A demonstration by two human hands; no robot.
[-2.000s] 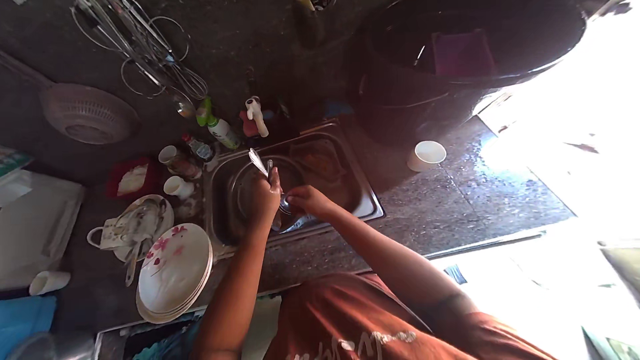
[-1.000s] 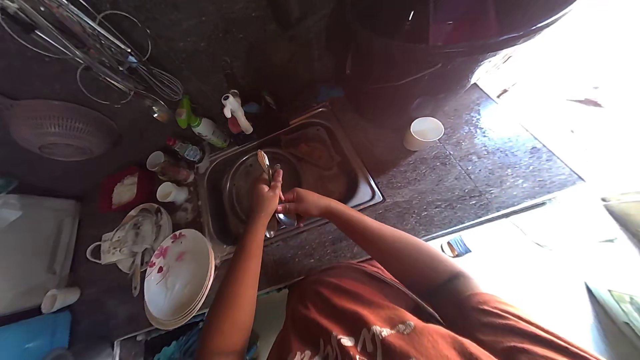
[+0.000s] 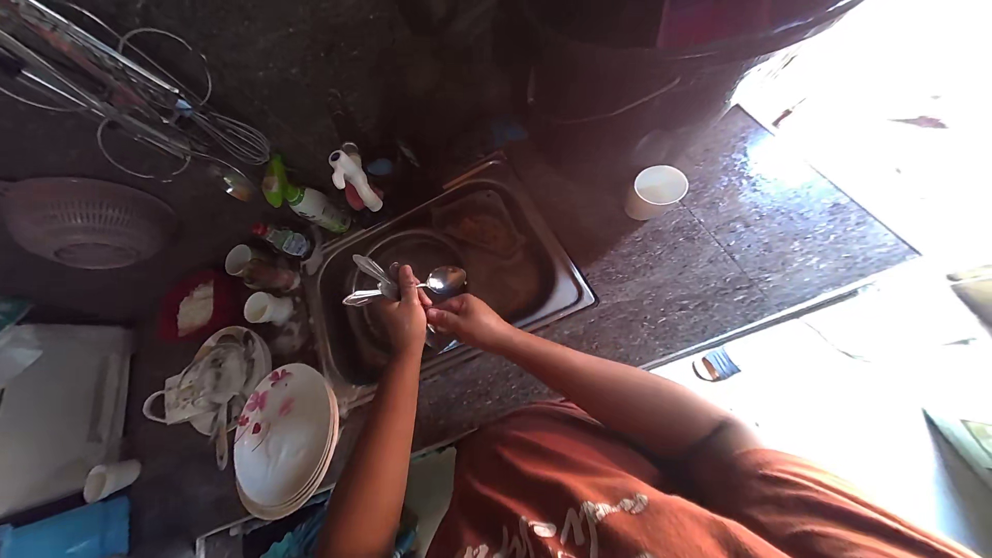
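My left hand (image 3: pixel 406 308) is closed around several metal spoons over the stainless steel sink (image 3: pixel 577 293). Their patterned handles stick out to the left, and the bowl of one metal spoon (image 3: pixel 447 280) shows on the right. Close beside it, my right hand (image 3: pixel 468 319) has its fingers bent at the lower cutlery; whether it grips a piece cannot be told. A round metal basin (image 3: pixel 377 249) lies in the sink beneath my hands, partly hidden by them.
Left of the sink are stacked flowered plates (image 3: pixel 283 442), a white mug (image 3: pixel 177 399), cups and bottles. A white cup (image 3: pixel 657 192) stands on the counter to the right, near a large dark tub (image 3: pixel 620 85). Whisks (image 3: pixel 232 138) and a colander (image 3: pixel 93 221) hang at the upper left.
A spoon's bowl now shows plainly to the right of my left hand, and the handles point more to the left than before. Both hands remain over the sink.
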